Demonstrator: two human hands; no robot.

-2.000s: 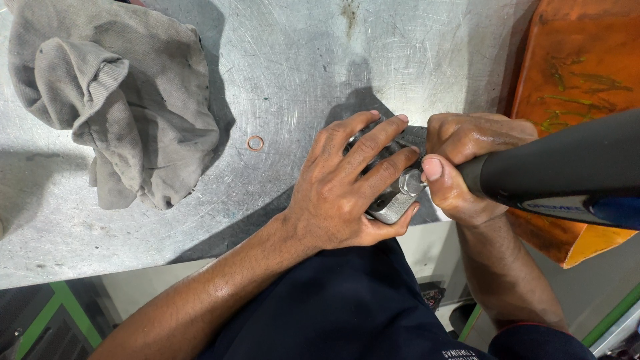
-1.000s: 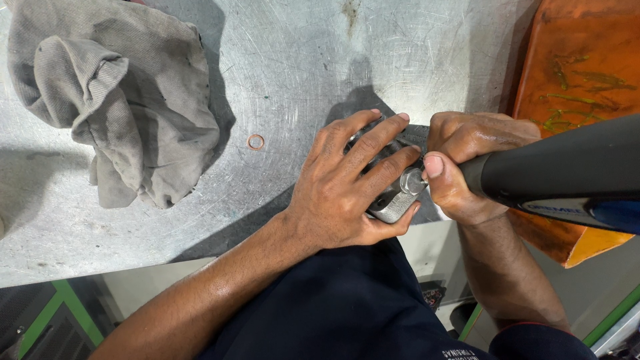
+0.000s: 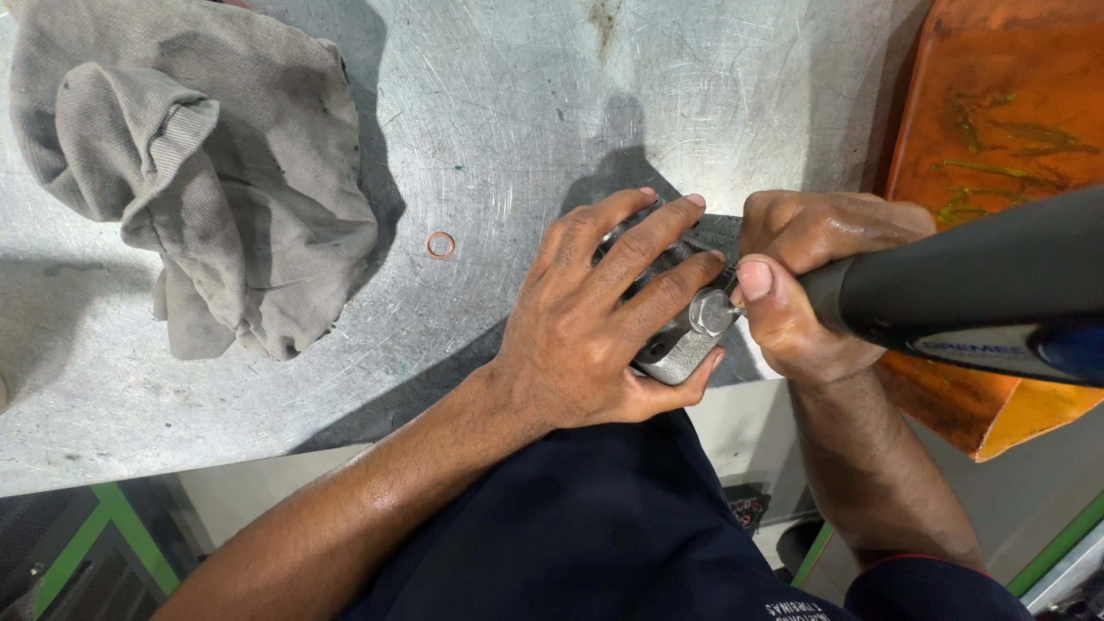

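Note:
My left hand [image 3: 595, 302] spreads over a metal housing [image 3: 677, 358] and presses it on the steel bench, its fingers across the top and thumb along the near side. A hex bolt head [image 3: 712, 312] shows at the housing's right part. Around the nose of a black Dremel rotary tool [image 3: 975, 285] my right hand [image 3: 819, 285] is closed, thumb beside the bolt head. The tool's thin metal bit points at the bolt head; whether it touches cannot be told. Left of my left hand a copper washer [image 3: 440, 245] lies flat on the bench.
A crumpled grey cloth [image 3: 259, 172] lies on the left of the metal workbench [image 3: 483, 112]. An orange, stained container or sheet [image 3: 992, 112] stands at the right, partly behind the rotary tool. The bench's front edge runs just below my hands.

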